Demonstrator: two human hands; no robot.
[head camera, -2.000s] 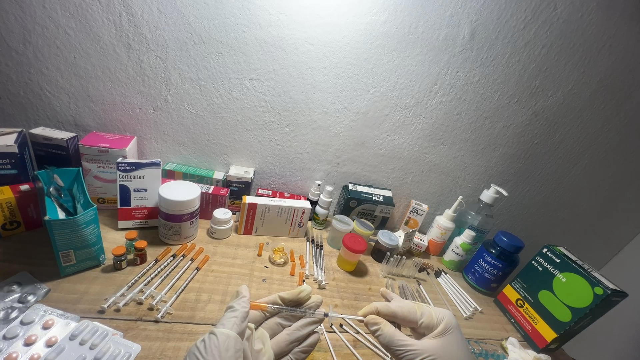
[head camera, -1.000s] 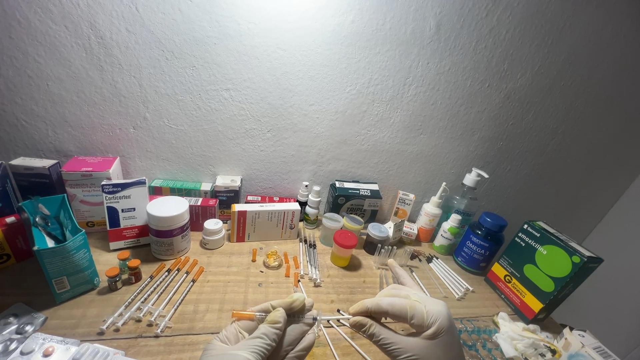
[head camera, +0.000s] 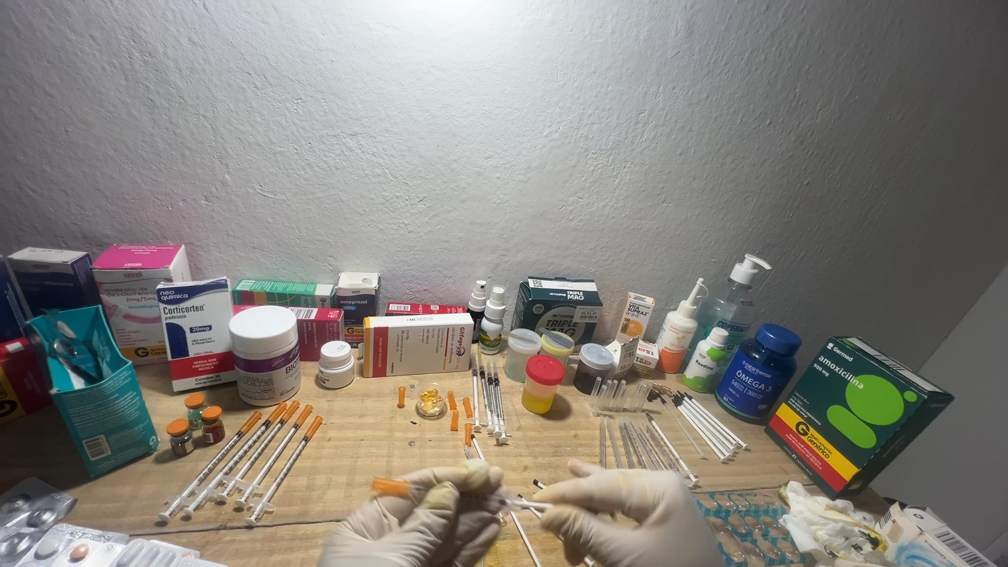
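Note:
My gloved left hand (head camera: 421, 516) holds the barrel of a thin syringe (head camera: 504, 500) whose orange cap (head camera: 390, 487) points left. The fingers of my gloved right hand (head camera: 626, 512) pinch the white plunger end of the same syringe. Beneath and between the hands lie white plungers (head camera: 525, 537) with dark tips, partly hidden. To the left, several orange-capped syringes (head camera: 272, 457) lie side by side. Loose orange caps (head camera: 453, 421) and a small dish of amber capsules (head camera: 431, 401) are beyond the left hand, near several syringes with dark stoppers (head camera: 494, 405).
Medicine boxes (head camera: 417, 345), a white tub (head camera: 265, 356), small vials (head camera: 213, 424) and a red-lidded cup (head camera: 542, 383) stand along the wall. Clear tubes (head camera: 642, 445) and white plungers (head camera: 709, 425) lie right of centre. Blister packs (head camera: 748, 528) and crumpled stained tissue (head camera: 827, 524) are at the front right.
The right hand's raised finger, seen one second ago, has come down beside the plunger end. The view has shifted somewhat, showing more of the tissue at right than two seconds ago.

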